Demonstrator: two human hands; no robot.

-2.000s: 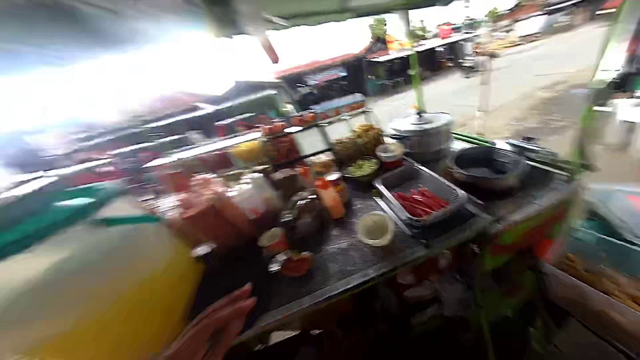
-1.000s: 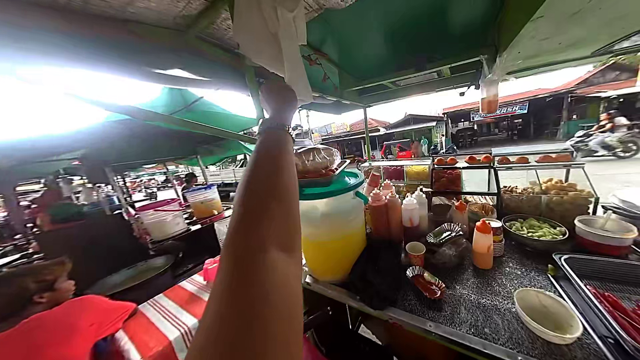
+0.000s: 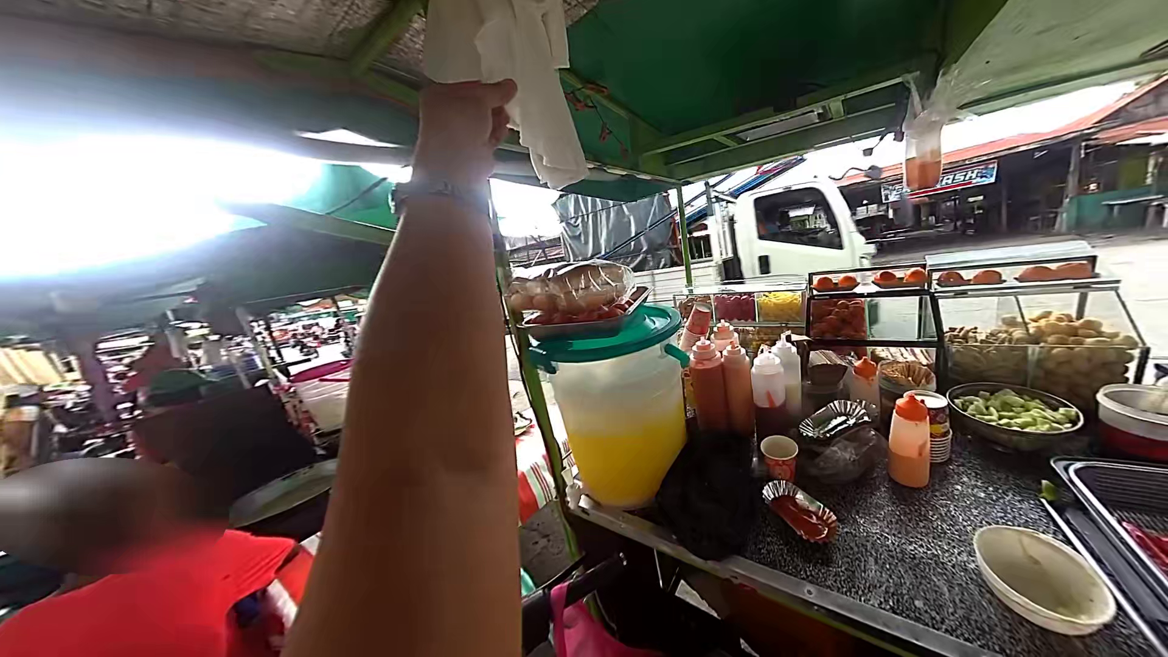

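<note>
My left hand point(image 3: 464, 114), with a band on its wrist, is raised to the white plastic bags point(image 3: 525, 78) hanging under the green roof. Its fingers look closed on the bags, though the fingertips are partly hidden. My right hand is not in view. Below and right of the raised forearm stands a large clear bucket point(image 3: 620, 420) with a green lid and yellow drink inside. A tray with a plastic-wrapped bundle point(image 3: 573, 287) rests on its lid. Sauce squeeze bottles point(image 3: 707, 379), a paper cup point(image 3: 779, 456) and a foil tray with red sauce point(image 3: 799, 513) stand on the speckled counter.
A person in a red shirt point(image 3: 146, 598) is at the lower left. Along the counter are an orange-capped bottle point(image 3: 910, 443), a bowl of cut green vegetables point(image 3: 1013, 408), a pale bowl point(image 3: 1043, 579), a metal tray point(image 3: 1131, 497) and glass food cases point(image 3: 1040, 338). A green post point(image 3: 538, 401) stands beside the bucket.
My left hand was low by the counter two seconds ago and was up at the hanging bags one second ago, where it remains. A white truck has come into view on the street. The view has swung left.
</note>
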